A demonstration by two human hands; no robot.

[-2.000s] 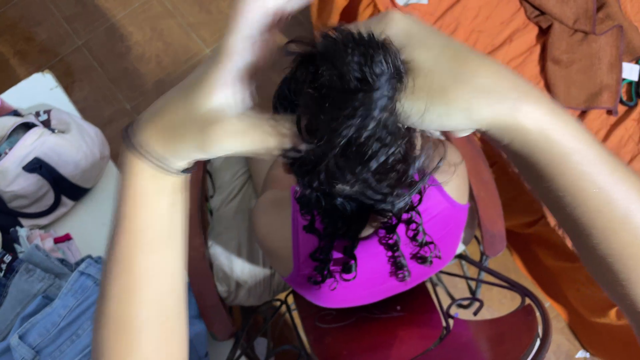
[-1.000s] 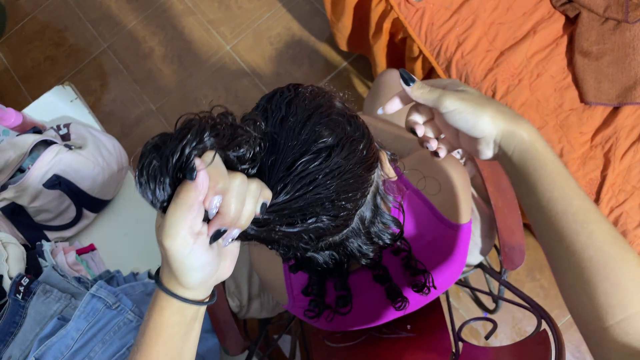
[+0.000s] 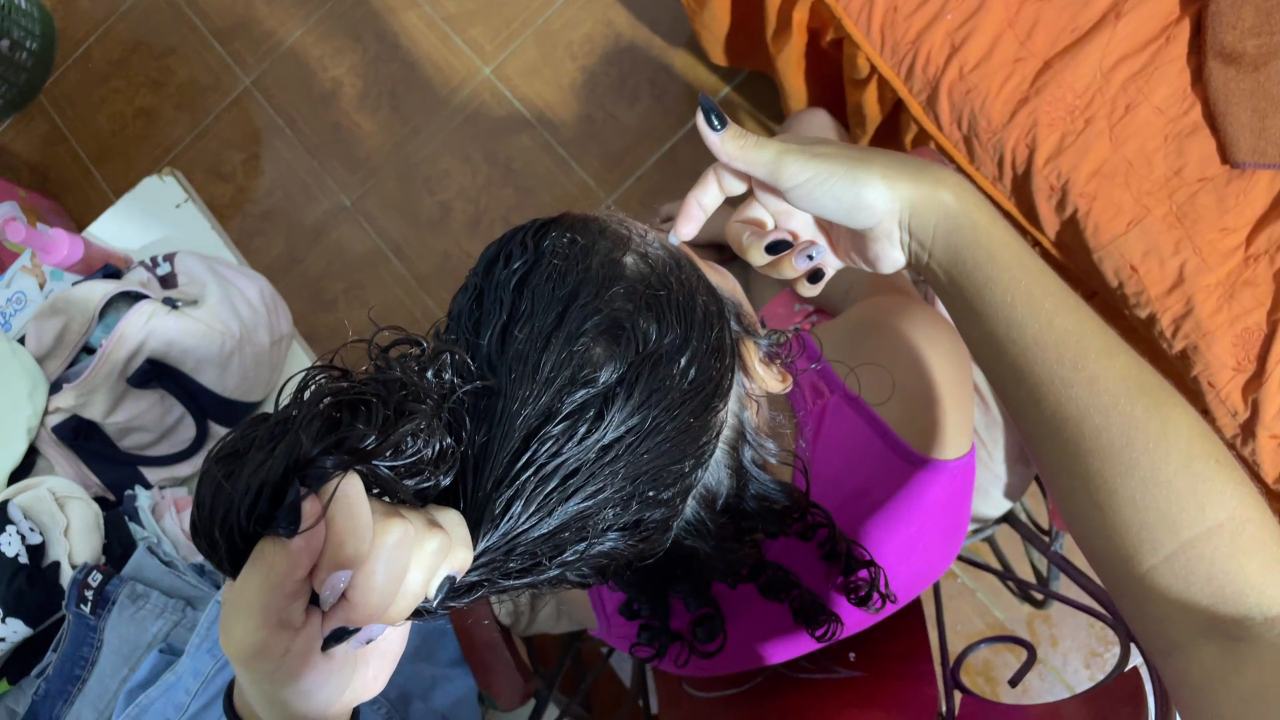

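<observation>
A seated person in a magenta top (image 3: 880, 510) has dark, wet-looking curly hair (image 3: 600, 390). My left hand (image 3: 345, 590) is closed around a gathered bunch of that hair (image 3: 340, 430), drawn out to the left of the head. Loose ringlets (image 3: 780, 590) hang at the nape, below a part line. My right hand (image 3: 800, 210) is beside the person's forehead, its index fingertip at the front hairline; its thumb is raised and the other fingers are curled, with nothing seen held in them. A dark band circles my left wrist.
The person sits on a red chair (image 3: 830, 665) with curled black metal (image 3: 1050, 570). An orange bedspread (image 3: 1130, 130) lies at the upper right. At the left are a pale pink bag (image 3: 215, 310) on a white surface (image 3: 160, 215), and folded jeans (image 3: 150, 640). Tiled floor (image 3: 370, 130) lies beyond.
My left hand keeps its grip on the gathered hair. My right hand has moved from the side of the head to the front hairline. The view is closer to the head.
</observation>
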